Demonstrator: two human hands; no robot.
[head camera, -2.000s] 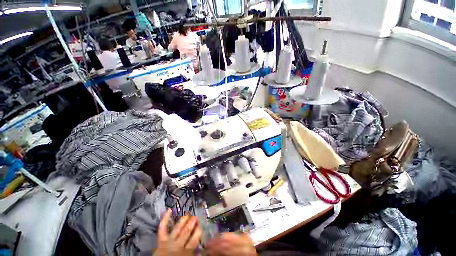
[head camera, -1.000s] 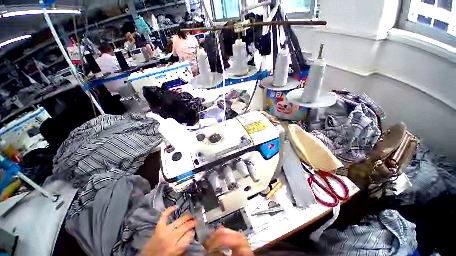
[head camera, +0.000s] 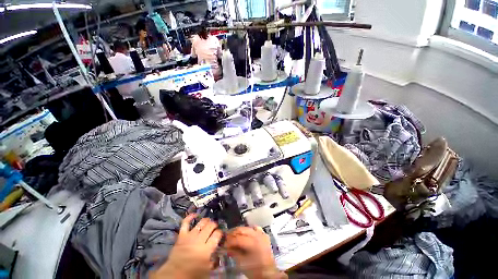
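Observation:
The white overlock machine (head camera: 251, 158) with blue trim and a yellow label stands in front of me. My left hand (head camera: 194, 245) lies on grey striped cloth just in front of the needle area, fingers spread. My right hand (head camera: 248, 248) is close beside it, fingers curled and blurred, at the cloth by the machine's front edge. The cloth between the hands is mostly hidden. Plain grey fabric (head camera: 117, 226) and striped fabric (head camera: 123, 152) are heaped to the left and run toward my left hand.
Red-handled scissors (head camera: 361, 207), a grey flat piece (head camera: 329, 202) and a small yellow-handled tool (head camera: 302, 207) lie right of the machine. A cream pad (head camera: 345, 163), a bronze bag (head camera: 428, 171) and striped heaps are farther right. Thread cones (head camera: 315, 75) stand behind. People sit far back.
Both hands have moved up toward the needle area and closer together. The right hand now covers part of the machine's front plate. The view has shifted slightly.

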